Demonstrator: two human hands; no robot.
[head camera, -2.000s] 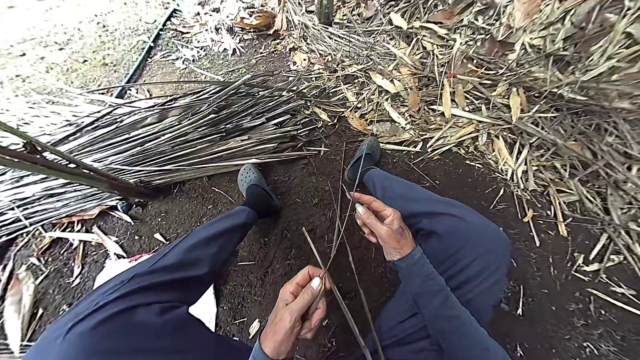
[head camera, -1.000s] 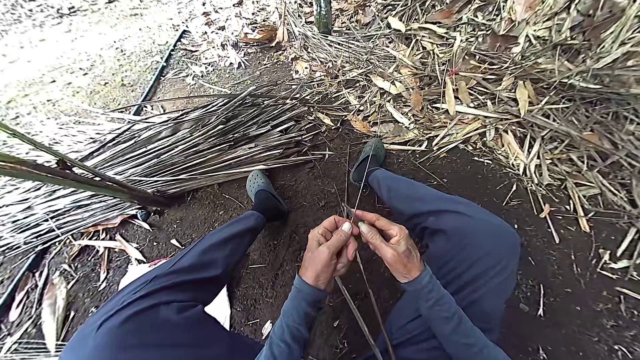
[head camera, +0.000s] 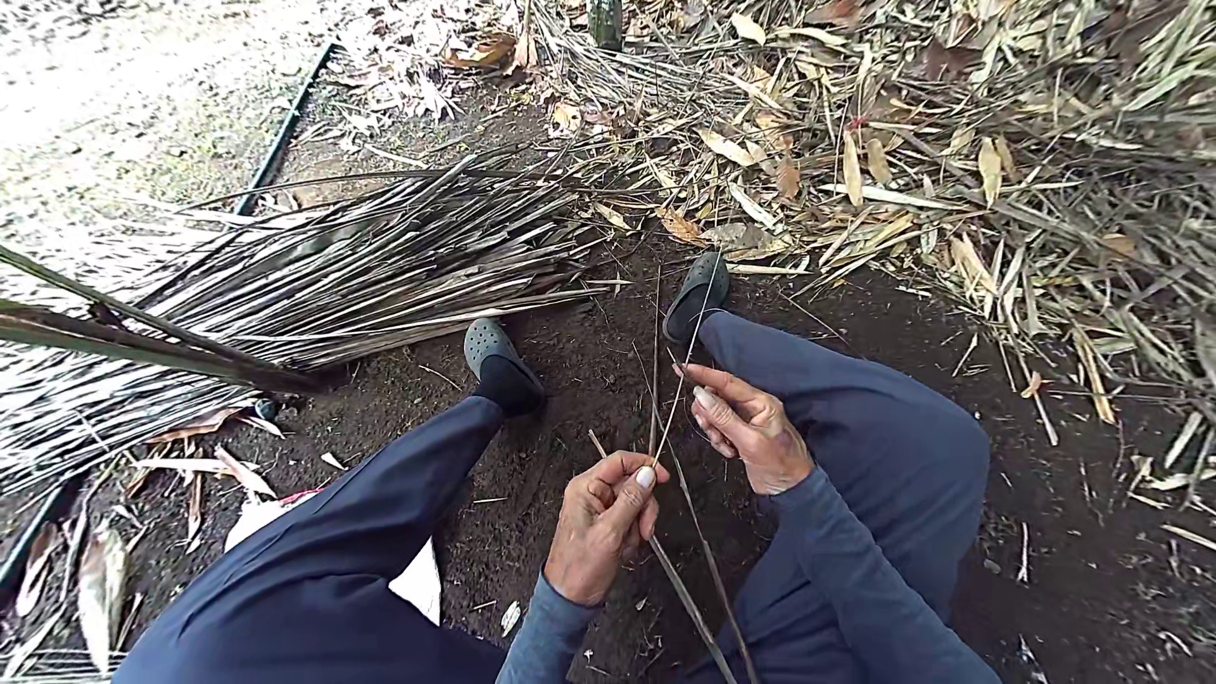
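Note:
Between my legs, my left hand (head camera: 608, 518) pinches several thin dry plant strips (head camera: 686, 594) between thumb and fingers; their ends run down toward my body and up past my fingertips. Up and to the right of it is my right hand (head camera: 750, 423), fingers curled, with a small dark piece at the index fingertip. A slender pale strand (head camera: 689, 366) rises from my left fingertips, passes close to my right fingertips and crosses in front of the right clog. Whether my right fingers grip that strand is not clear.
A large pile of dry strips (head camera: 380, 275) lies left of my clogs (head camera: 489, 351). Dry leaves and stalks (head camera: 1026, 180) cover the ground at the right. Thick stems (head camera: 142, 347) lean in from the left, near a dark hose (head camera: 285, 128). White material (head camera: 418, 581) lies under my left leg.
My hands, together one second ago, are now apart; the right one is higher and to the right. The left hand still pinches the strips.

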